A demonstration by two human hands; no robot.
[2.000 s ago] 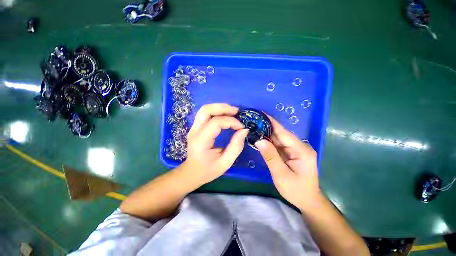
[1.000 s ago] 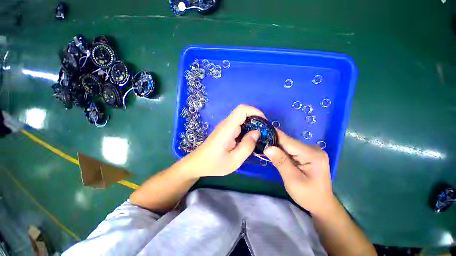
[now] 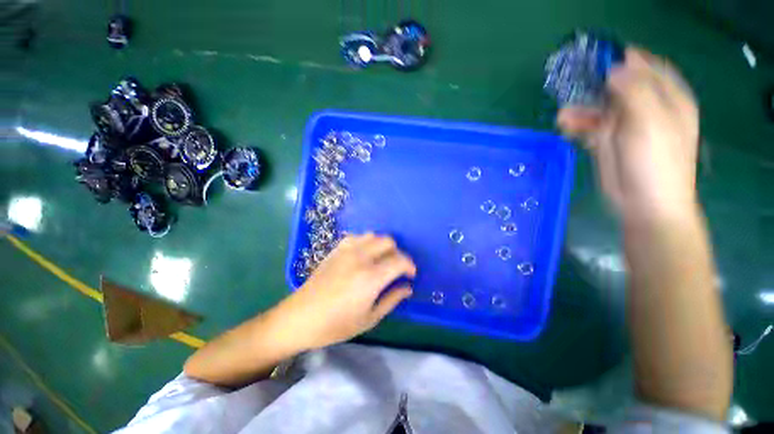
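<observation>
My right hand [image 3: 649, 136], blurred by motion, is stretched out beyond the tray's far right corner. Its fingers are on a round unit [image 3: 581, 68], dark with a blue face, also blurred. My left hand [image 3: 361, 280] is over the near left part of the blue tray [image 3: 441, 128], palm down with fingers curled and thumb apart; no part shows in it. A tangled ring pile [image 3: 326, 203] lies along the tray's left side. Several thin rings lie singly in the tray's right half and near edge.
A heap of round units [image 3: 140, 148] lies left of the tray on the green worktop [image 3: 255, 97]. More units [image 3: 407, 45] lie beyond the tray's far edge. A brown cardboard piece [image 3: 140, 314] and yellow floor line show at lower left.
My hands have parted. The right hand has moved forward and right with the round unit. The left hand has let go of it and moved left and down over the tray.
</observation>
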